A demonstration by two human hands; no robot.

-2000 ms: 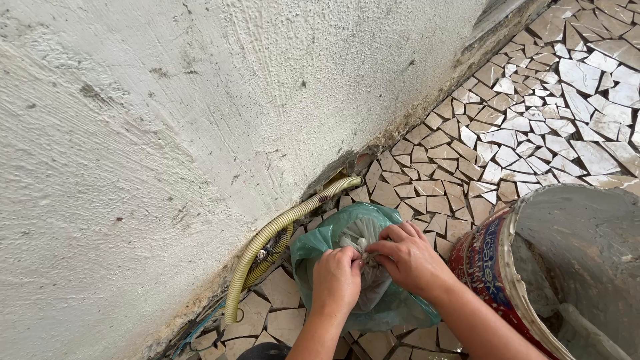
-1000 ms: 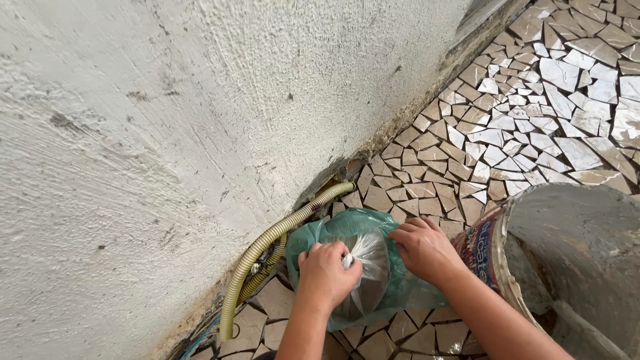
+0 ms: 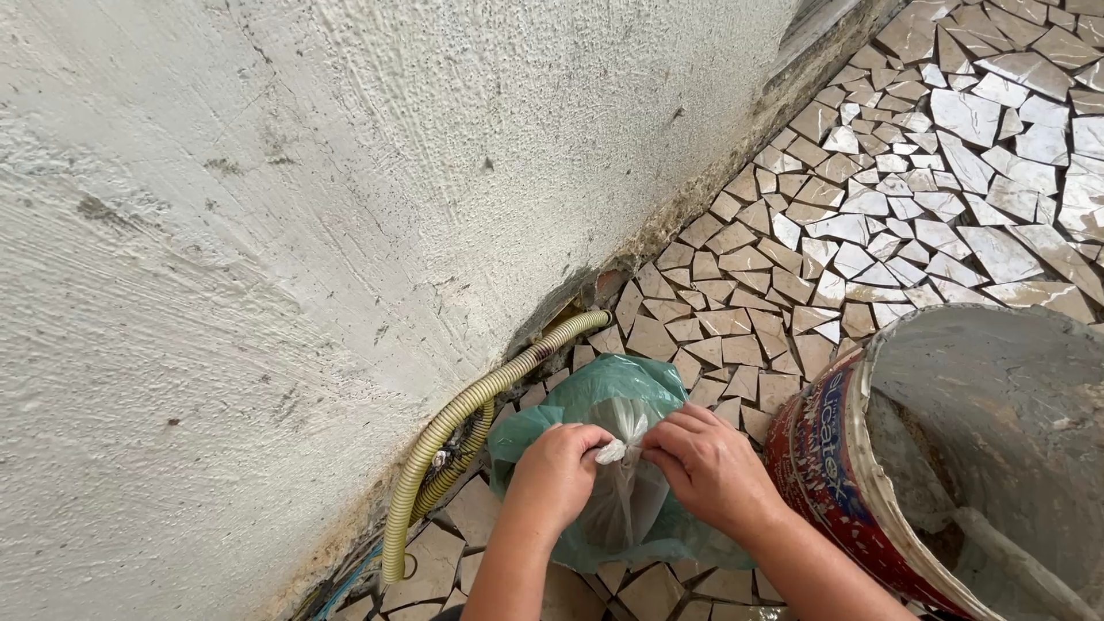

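A clear plastic bag (image 3: 623, 509) with a knotted neck sits on a green plastic bag (image 3: 604, 379) spread around it on the tile floor. What the clear bag holds shows only dimly through the film. My left hand (image 3: 561, 466) pinches the twisted white end of the neck from the left. From the right, my right hand (image 3: 703, 461) grips the gathered plastic beside the knot, thumb and fingers together.
A paint bucket (image 3: 819, 466), crusted with grey mortar, stands at the lower right with a rod-like handle (image 3: 1018, 552) inside. Yellow corrugated conduit (image 3: 457, 405) curves from a gap at the foot of the rough white wall (image 3: 345, 216). Broken-tile mosaic (image 3: 742, 293) covers the floor; blue wires (image 3: 349, 582) lie lower left.
My right hand has moved from the green bag's edge to the neck of the clear bag. My left hand stays at the neck, its hold changed to a pinch on the end.
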